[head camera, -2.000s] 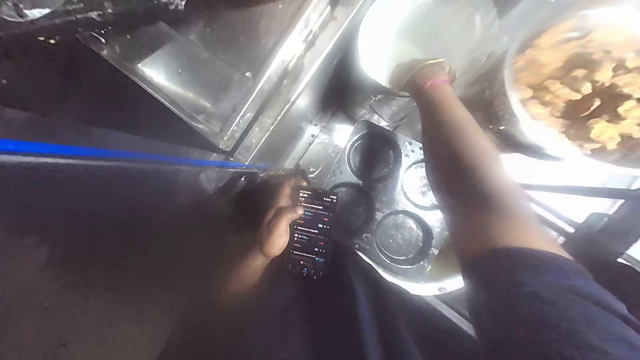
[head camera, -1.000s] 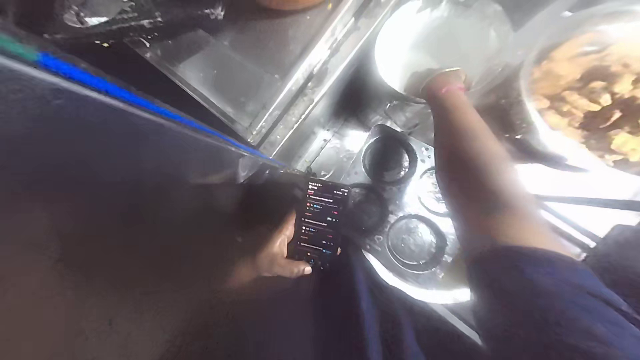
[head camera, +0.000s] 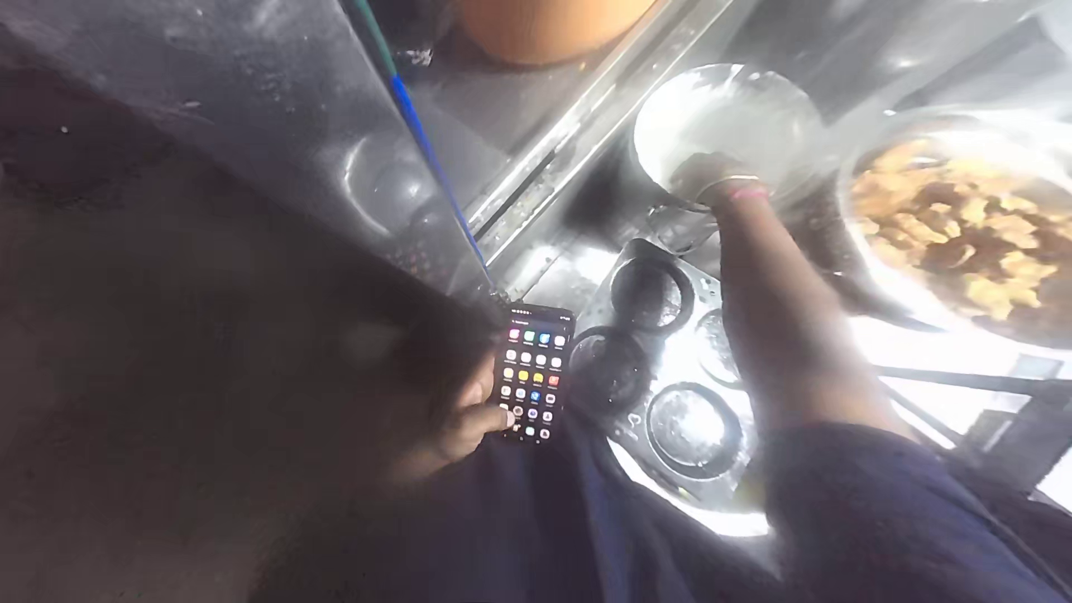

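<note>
A smartphone (head camera: 536,373) with a lit screen of app icons is held by my left hand (head camera: 473,414), whose thumb lies over the screen's lower left corner. My right hand (head camera: 712,174), with a bangle and a pink band at the wrist, reaches into a round white-looking container (head camera: 741,113). Its fingers are blurred by glare, so whether they hold anything is not visible. Below that forearm lies a metal tray with round wells (head camera: 624,335), partly hidden by the arm.
A wide metal pan of browned food pieces (head camera: 971,234) stands at the right. An orange-brown round vessel (head camera: 548,29) is at the top, beyond a metal counter ledge (head camera: 578,126). A blue-and-green edge (head camera: 427,151) runs down from the top left.
The phone screen has gone from a dark list to a grid of app icons. My right hand remains at the white-looking container. The view has turned noticeably.
</note>
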